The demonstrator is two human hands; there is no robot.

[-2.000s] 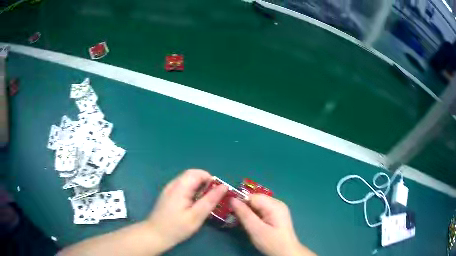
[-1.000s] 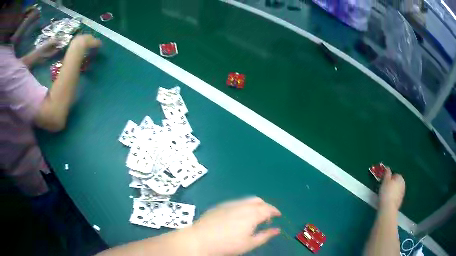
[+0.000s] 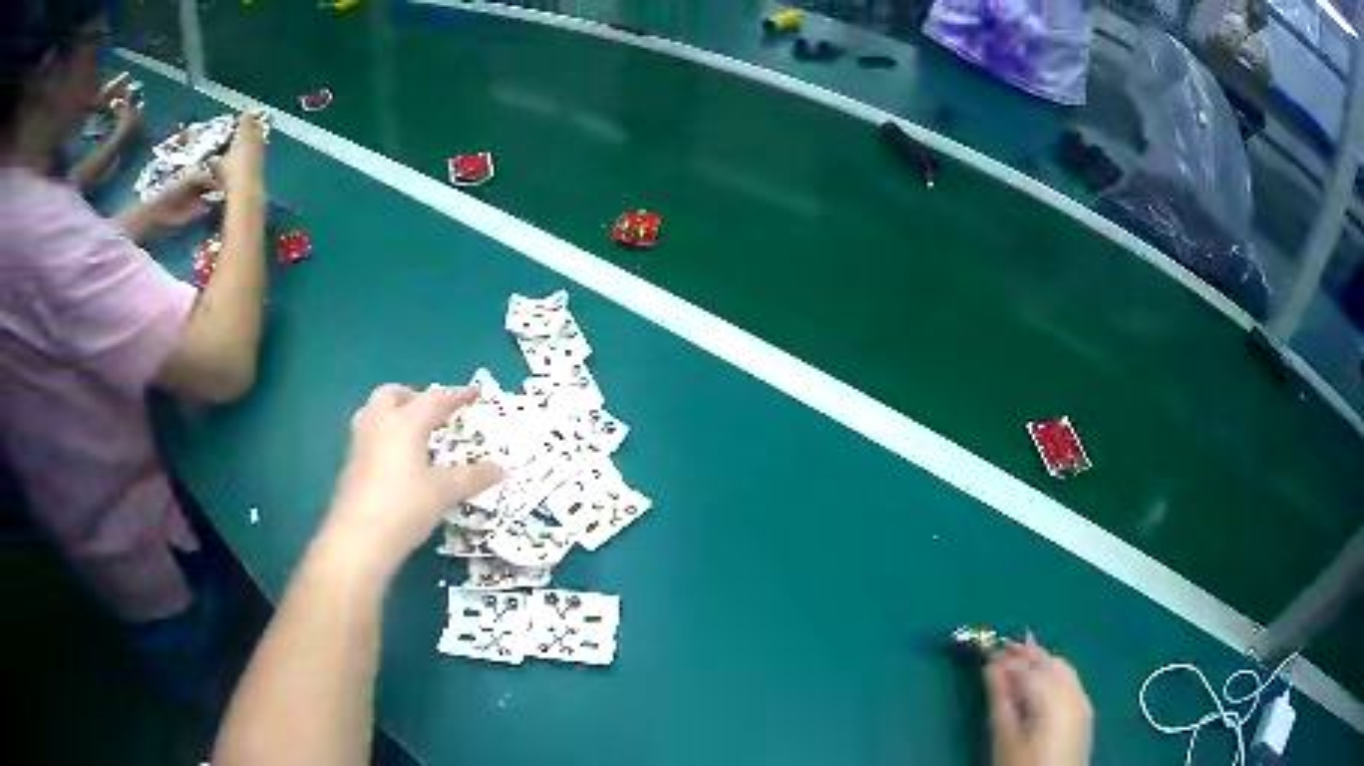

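A loose pile of thin white plates (image 3: 557, 449) with dark holes lies on the green bench, with two plates side by side at its near end. My left hand (image 3: 401, 464) is at the pile's left side, thumb and fingers apart over the plates; no lifted plate shows. My right hand (image 3: 1035, 696) pinches a small circuit board (image 3: 977, 639) at its fingertips, tilted nearly edge-on, over the bench at lower right. A red board with a white edge (image 3: 1059, 448) lies on the belt beyond the rail.
White rail (image 3: 793, 386) divides bench and belt. More red boards (image 3: 636, 229) lie on the belt. A person in a pink top (image 3: 90, 322) works at left beside another white pile (image 3: 187, 154). A white cable (image 3: 1197, 696) with an adapter (image 3: 1275, 724) lies at lower right.
My right hand has let go of the white-edged board on the belt, come back over the rail and taken the loose board from the bench. My left hand has moved left to the pile.
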